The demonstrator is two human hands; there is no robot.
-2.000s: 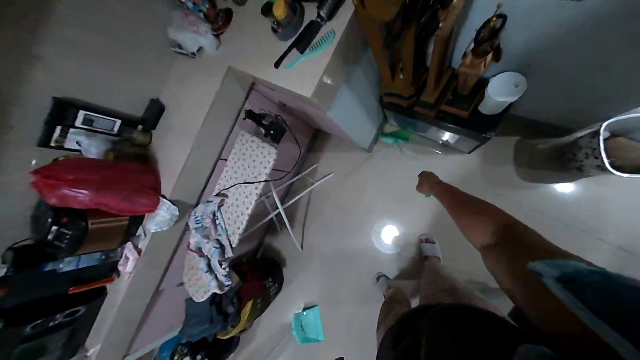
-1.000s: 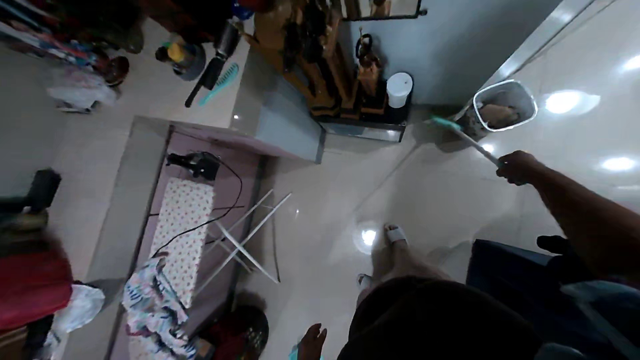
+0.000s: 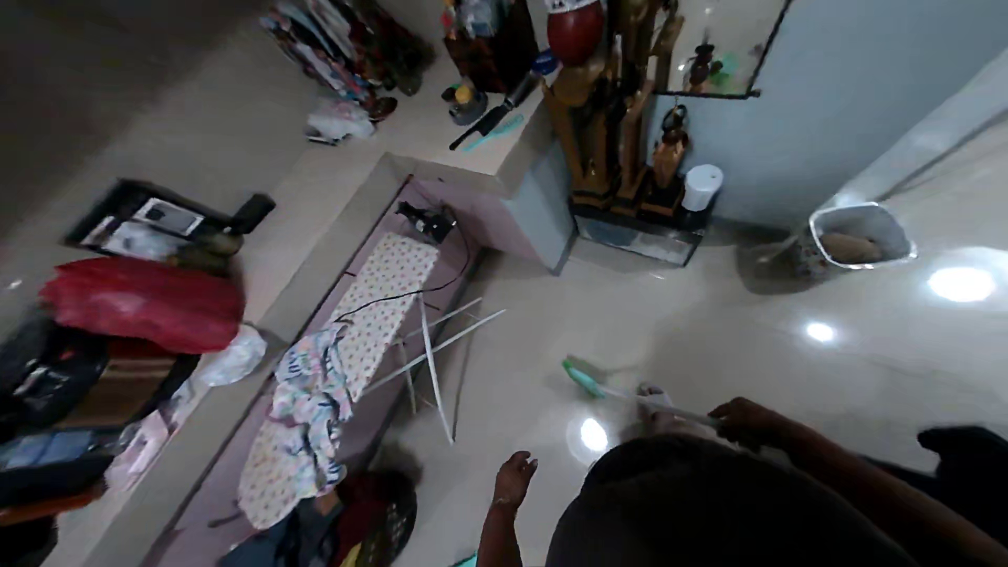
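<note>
My right hand [image 3: 744,419] is closed around the pale handle of a broom or brush with a green head [image 3: 583,379], which is low over the tiled floor. My left hand [image 3: 516,478] hangs over the floor with nothing in it, its fingers partly apart. Just below it, a small turquoise edge [image 3: 466,561] of some object shows at the bottom of the view; the rest is cut off. One of my feet [image 3: 652,391] is beside the broom's handle.
An ironing board [image 3: 394,272] with crossed white legs stands at the left, with an iron [image 3: 425,222], its cord and a printed cloth [image 3: 311,386]. Laundry [image 3: 370,512] is heaped below. Wooden figures [image 3: 630,142] stand on a black stand [image 3: 638,236]; a waste bin [image 3: 862,236] is at right.
The green broom head has moved from beside the waste bin to the floor near my feet, with my right hand still on the handle. My left hand shows more fully. The view has shifted.
</note>
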